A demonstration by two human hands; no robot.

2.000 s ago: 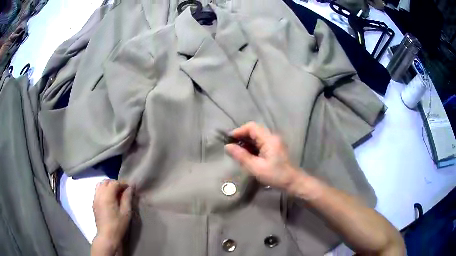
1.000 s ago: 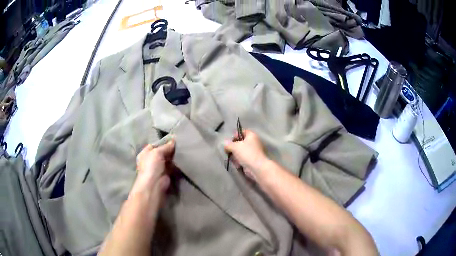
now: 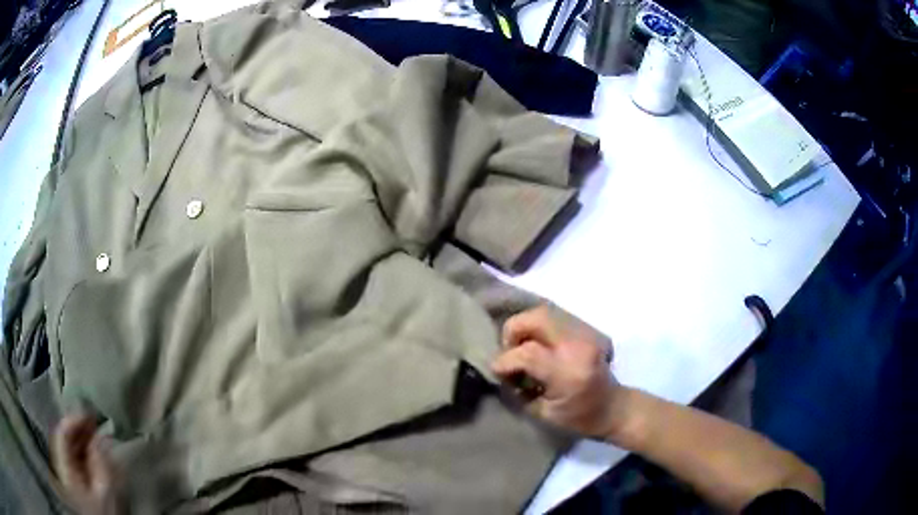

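A grey-beige jacket [image 3: 332,292] lies spread over the table, its hem towards me and two shiny buttons [image 3: 194,208] showing at the left. My right hand [image 3: 557,370] pinches the jacket's edge near its lower right corner. A small dark part shows under its fingers; I cannot tell whether it is the snips. My left hand [image 3: 86,461] is blurred at the lower left, beside the cloth; whether it grips the cloth is unclear.
A white thread cone [image 3: 658,75], a grey metal cylinder [image 3: 612,38] and a pale box [image 3: 750,131] stand or lie on the white table [image 3: 695,241] at upper right. Dark cloth [image 3: 483,62] lies behind the jacket. A black hook [image 3: 759,310] is at the table's right edge.
The view has shifted to the right. My hands have moved from the lapels to the lower part of the jacket and are farther apart. The jacket front is turned and folded differently.
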